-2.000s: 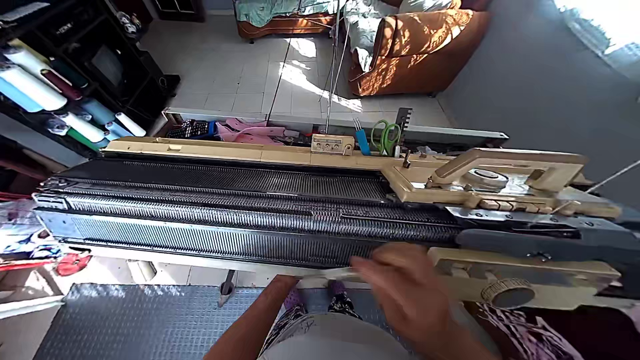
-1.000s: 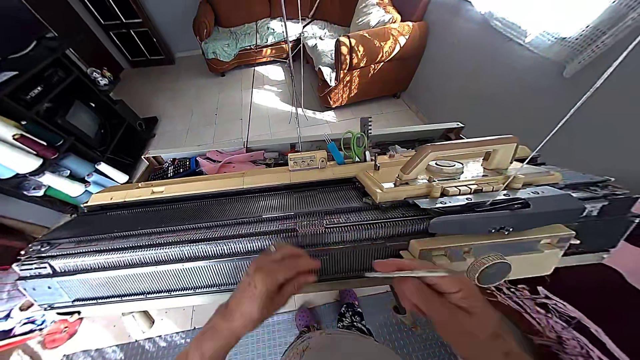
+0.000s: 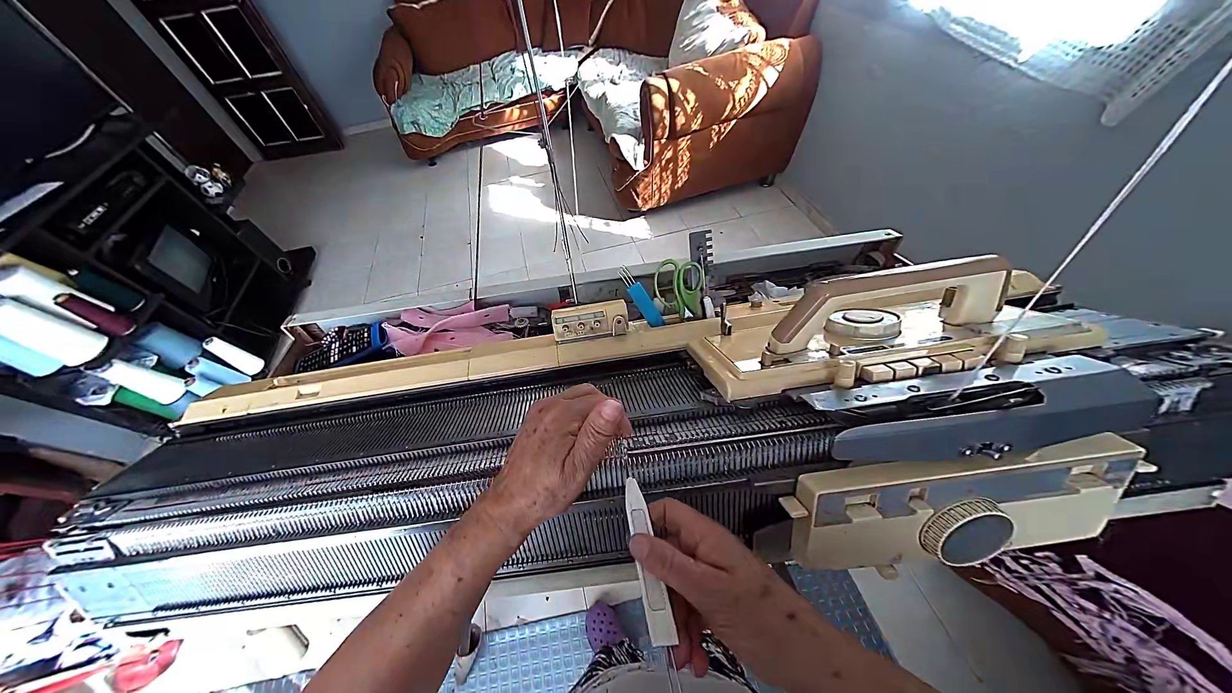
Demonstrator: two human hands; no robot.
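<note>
A knitting machine with two needle beds (image 3: 385, 500) spans the view. My left hand (image 3: 558, 452) is over the middle of the beds, fingers curled together near the needles; whether it pinches a thread or needle is hidden. My right hand (image 3: 712, 577) holds a pale, pointed hand tool (image 3: 650, 568), its tip pointing up at the needles just below my left fingers. The beige main carriage (image 3: 866, 332) and the lower ribber carriage with a round dial (image 3: 962, 505) sit at the right. A white strand of yarn (image 3: 1107, 212) runs down to the carriage.
Behind the beds, a tray holds green-handled scissors (image 3: 681, 287), a blue-handled tool (image 3: 642, 300) and pink pieces (image 3: 452, 327). A row counter (image 3: 589, 320) sits on the rail. Yarn cones (image 3: 58, 327) fill shelving at left. Pink and white yarn strands (image 3: 1107, 616) hang at lower right.
The pale tool, angled sideways one second ago, now points upward in my right hand. My left hand has moved up over the needle beds. The view has shifted.
</note>
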